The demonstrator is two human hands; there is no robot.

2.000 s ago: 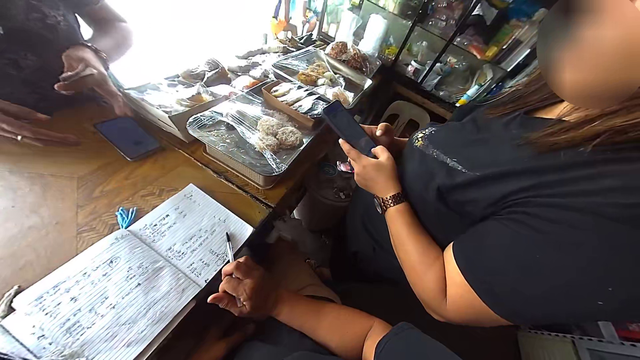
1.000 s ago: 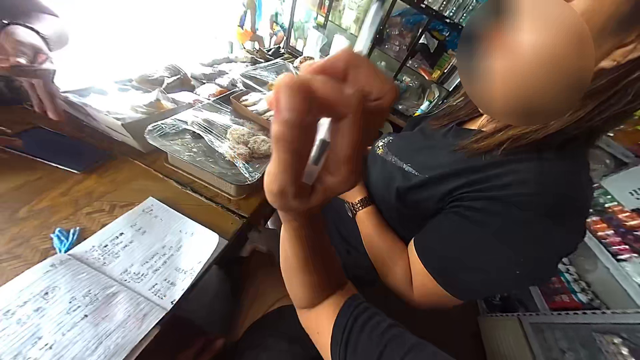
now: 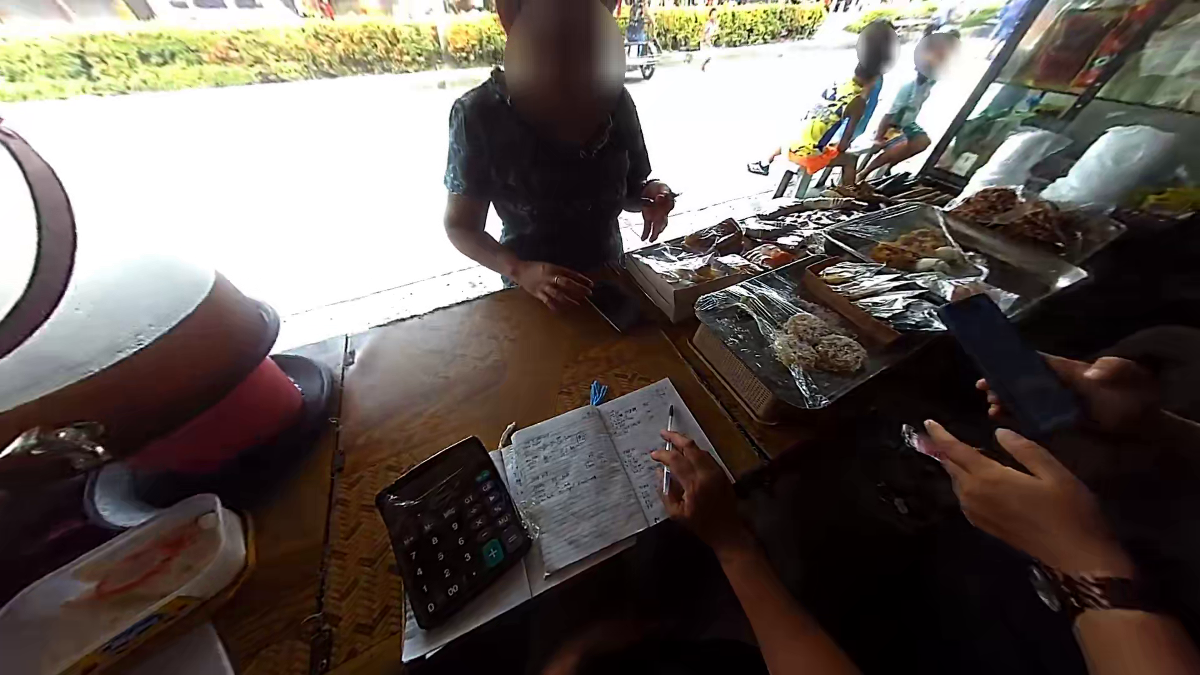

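My right hand (image 3: 695, 487) rests at the right page of an open notebook (image 3: 572, 487) filled with handwriting, its fingers around a white pen (image 3: 667, 450) that stands nearly upright. A blue tassel (image 3: 598, 392) sticks out at the notebook's top. A large black calculator (image 3: 455, 530) lies over the left side, on another sheet or book beneath. My left hand is not in view.
Plastic-covered food trays (image 3: 787, 337) stand at the right. Across the wooden table (image 3: 422, 356), a person (image 3: 553, 178) rests a hand near a dark phone (image 3: 614, 307). At right, another person's hands (image 3: 1022, 487) hold a phone (image 3: 1008, 361). A plastic tub (image 3: 131, 581) sits at left.
My right hand, raised before the camera a second ago, is back down at the notebook with the pen. The view has swung left, bringing in the calculator and the person across the table.
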